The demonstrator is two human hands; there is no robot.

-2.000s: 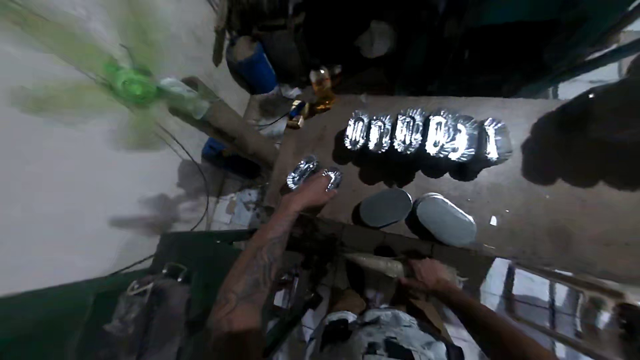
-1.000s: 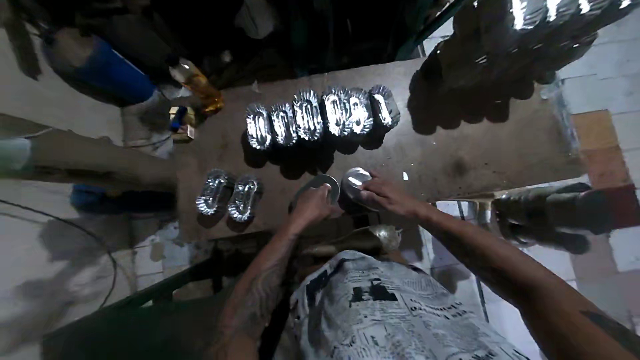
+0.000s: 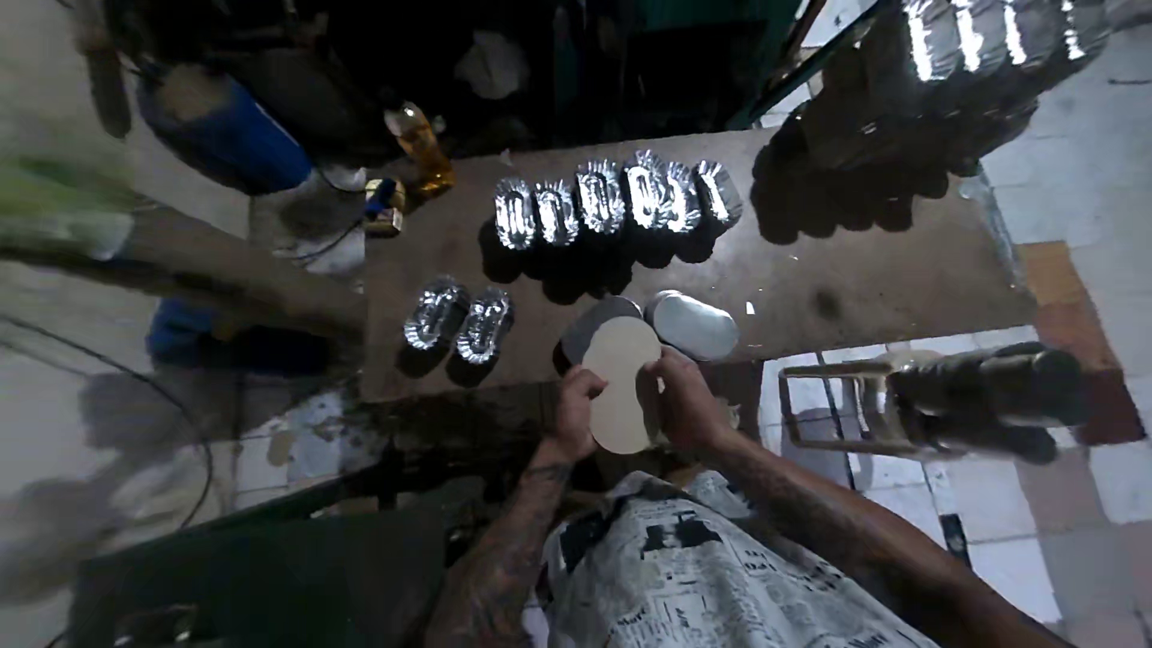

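Note:
A pale oval sheet is held upright between my hands in front of the table's near edge. My left hand grips its left side, thumb on its face. My right hand holds its right edge. Behind it lie a grey oval stack, partly hidden by the sheet, and a brighter oval stack to its right. Two crimped foil containers stand side by side on the left of the table. Farther back is a row of several foil container stacks.
The brown table carries more foil stacks at its far right. An amber bottle and a small box sit at the back left. A blue drum stands beyond, and a metal-framed stool at the right.
My left hand has left the foil containers at the left, where it was two seconds ago. Both hands, on the oval stacks one second ago, now hold the pale oval sheet nearer my body.

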